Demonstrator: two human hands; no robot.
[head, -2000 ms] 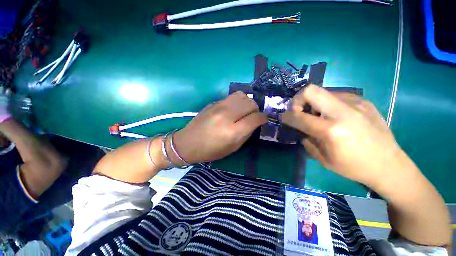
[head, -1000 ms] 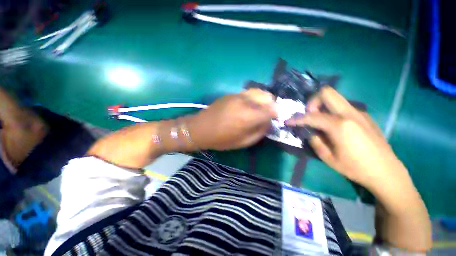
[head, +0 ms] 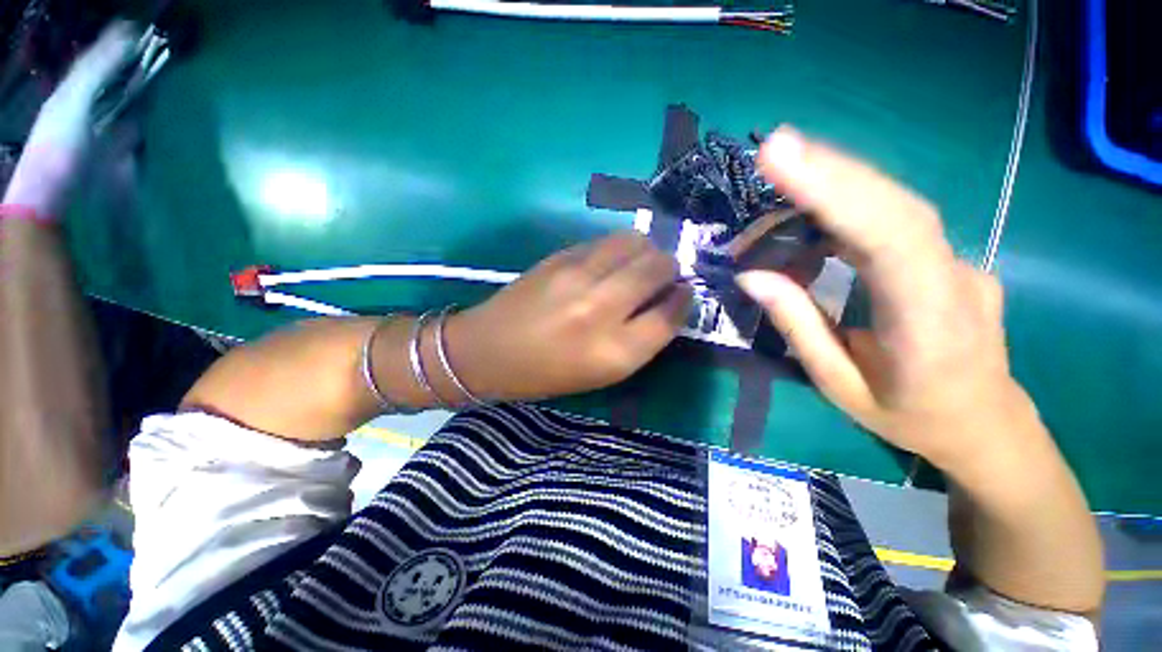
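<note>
A white two-legged cable with a red connector (head: 251,280) lies on the green mat; its legs run under my left hand (head: 599,312), which has its fingertips pinched together on the cable; the cable's tip is hidden. My right hand (head: 892,293) is at the right of the sheet, thumb and index finger spread apart, the other fingers curled and partly hidden. I see nothing between the thumb and index finger. The pile of small black pieces (head: 720,178) lies behind, on the taped white sheet (head: 726,325).
Another white cable (head: 586,12) with stripped ends lies at the far edge of view. A blue-rimmed tray (head: 1106,115) is at the far right. At left a neighbouring worker's gloved hand (head: 64,140) is over white cables. Black tape (head: 619,191) crosses the mat.
My right hand has opened, its index finger lifted away from my left fingertips. My left hand stays near the sheet. The neighbour's gloved hand has come into view over the cables at left.
</note>
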